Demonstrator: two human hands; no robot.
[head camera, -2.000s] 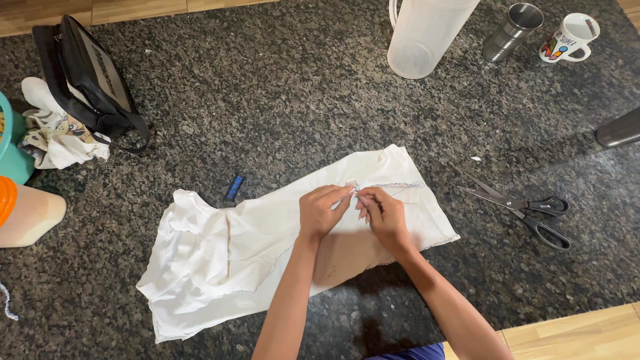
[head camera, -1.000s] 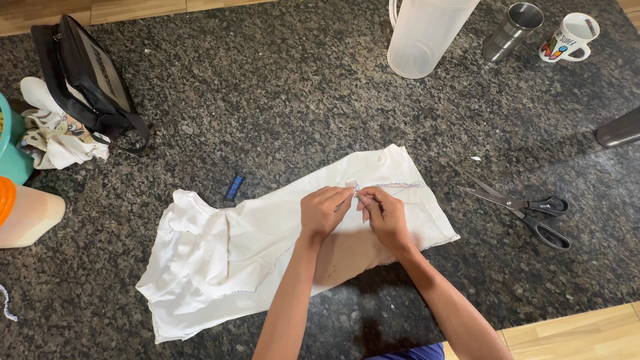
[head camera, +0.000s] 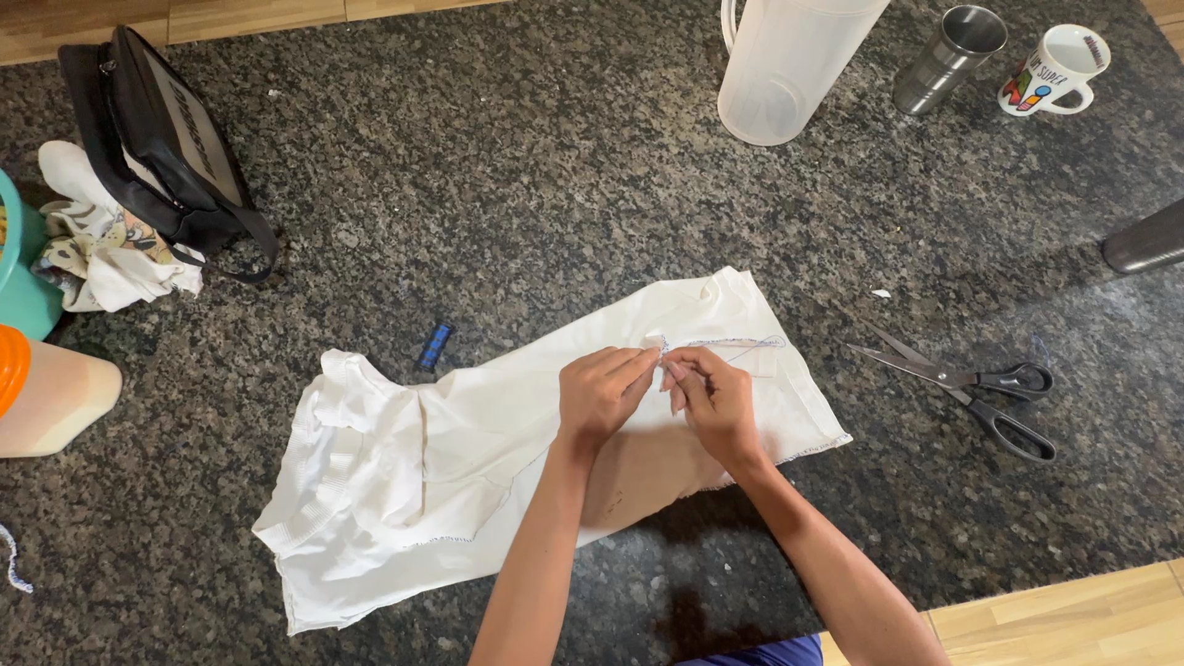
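Observation:
A white cloth garment (head camera: 481, 416) with a ribbed band lies on the granite counter, with blue stitching along a seam and edges. My left hand (head camera: 603, 393) pinches a raised fold of it between thumb and fingers. Touching that fold from the right, my right hand (head camera: 710, 398) has its fingertips closed together; a needle cannot be made out there. Blue thread (head camera: 754, 350) loops over the cloth right of my hands. A small dark blue thread spool (head camera: 435, 346) lies beyond the garment. Black-handled scissors (head camera: 962, 387) lie partly open at the right.
Along the far side stand a translucent plastic pitcher (head camera: 786, 74), a steel tumbler (head camera: 948, 60) and a white mug (head camera: 1054, 74). At the left are a black bag (head camera: 166, 148), a crumpled printed cloth (head camera: 120, 264), a teal container (head camera: 28, 277) and an orange-lidded container (head camera: 55, 398).

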